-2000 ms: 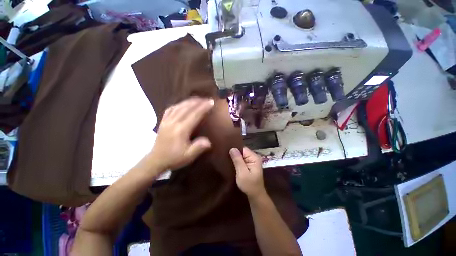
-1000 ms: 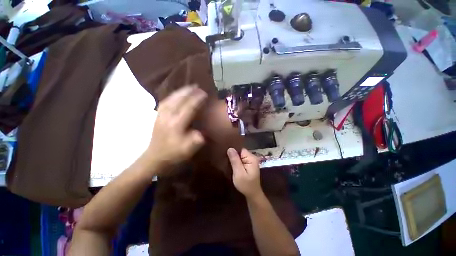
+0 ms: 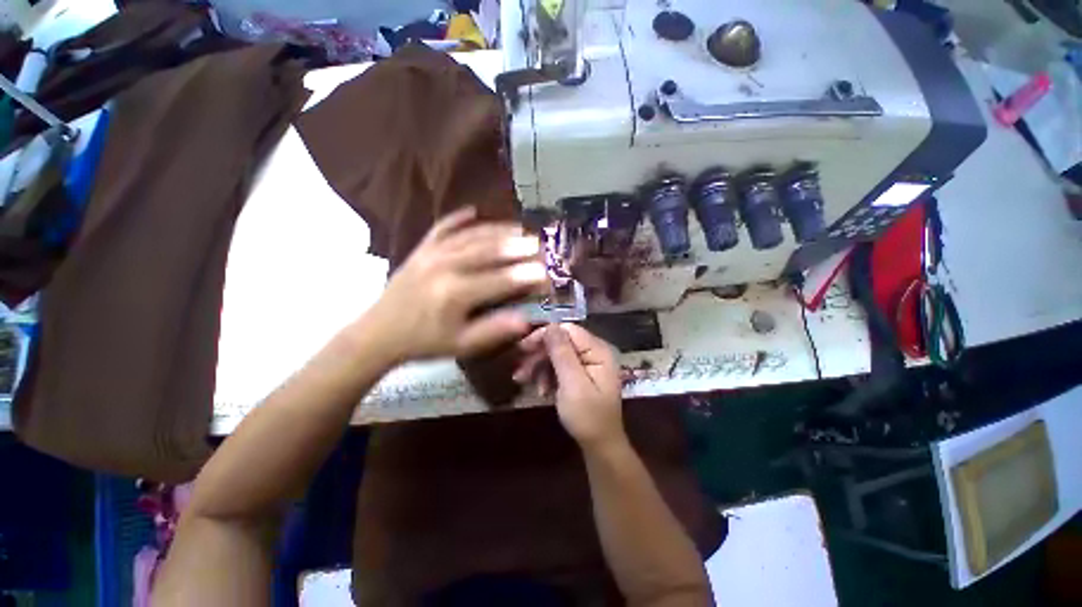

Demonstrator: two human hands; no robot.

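Note:
A brown cut panel [image 3: 409, 148] lies on the white table left of the overlock machine [image 3: 712, 131]. Its right edge runs to the presser foot [image 3: 558, 255], and its near end hangs together below my hands. My left hand [image 3: 457, 291] lies over the panel just left of the foot, fingers spread, slightly blurred. My right hand [image 3: 584, 374] is in front of the foot, thumb and fingers pinching the panel's near end. The cloth between my hands is partly hidden by the fingers.
A long brown panel stack [image 3: 142, 249] lies at the left table edge. Brown cloth [image 3: 475, 510] is on my lap. Green-handled scissors [image 3: 943, 326] and red cloth [image 3: 898, 279] are right of the machine. A blue crate [image 3: 119, 534] with pink pieces is at lower left.
The panel's near end has moved up from the lap onto the table edge, showing the table and a pale plate by the foot. My left hand has moved slightly down and right.

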